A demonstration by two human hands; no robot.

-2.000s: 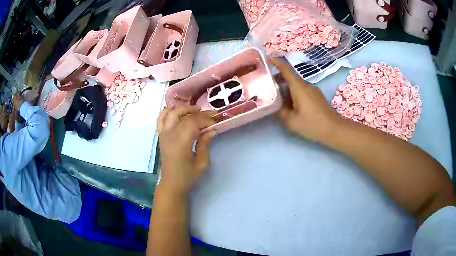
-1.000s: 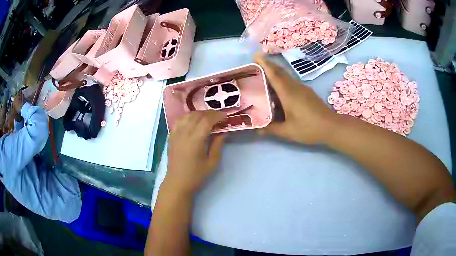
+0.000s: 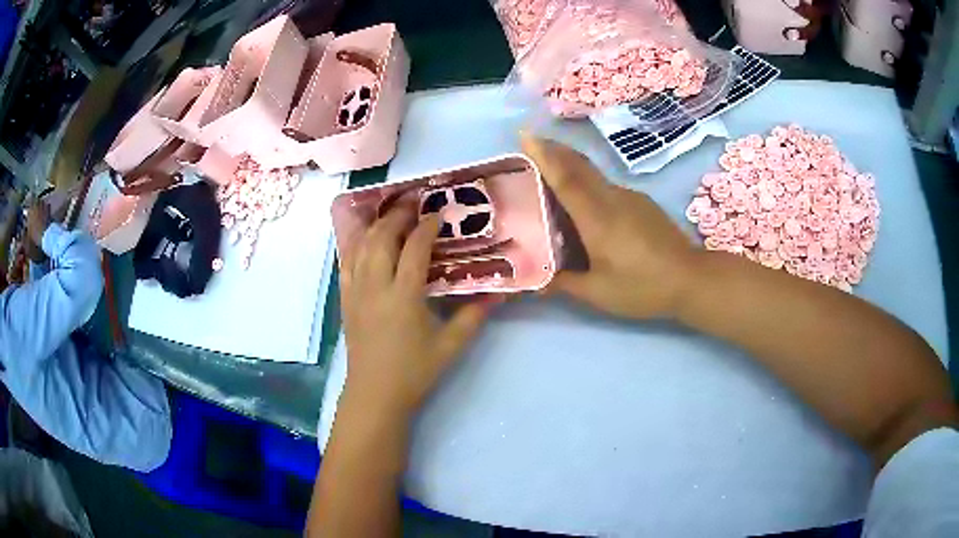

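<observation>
A pale pink housing (image 3: 531,226) is held above the white sheet, its open side towards me. A round dark grille (image 3: 458,211) with pink cross bars shows in its floor. A brown strap (image 3: 473,252) shows in part inside, below the grille. My left hand (image 3: 394,284) is at the housing's left part, with fingers reaching inside over the wall and the thumb outside. My right hand (image 3: 620,242) grips the housing's right end. My left fingers hide the housing's lower left inside, and whether they pinch the strap cannot be told.
A pile of pink discs (image 3: 789,205) lies at right. A clear bag of discs (image 3: 631,74) rests on a gridded sheet (image 3: 673,121) behind. Pink housings (image 3: 363,137) and a black bundle (image 3: 179,236) are at left. More housings (image 3: 768,26) stand top right. A person's blue sleeve (image 3: 74,347) is at far left.
The housing has moved lower and slightly left, and has tilted towards me. My left fingers have shifted further over the inside, up to the grille's edge. My right hand has kept its hold.
</observation>
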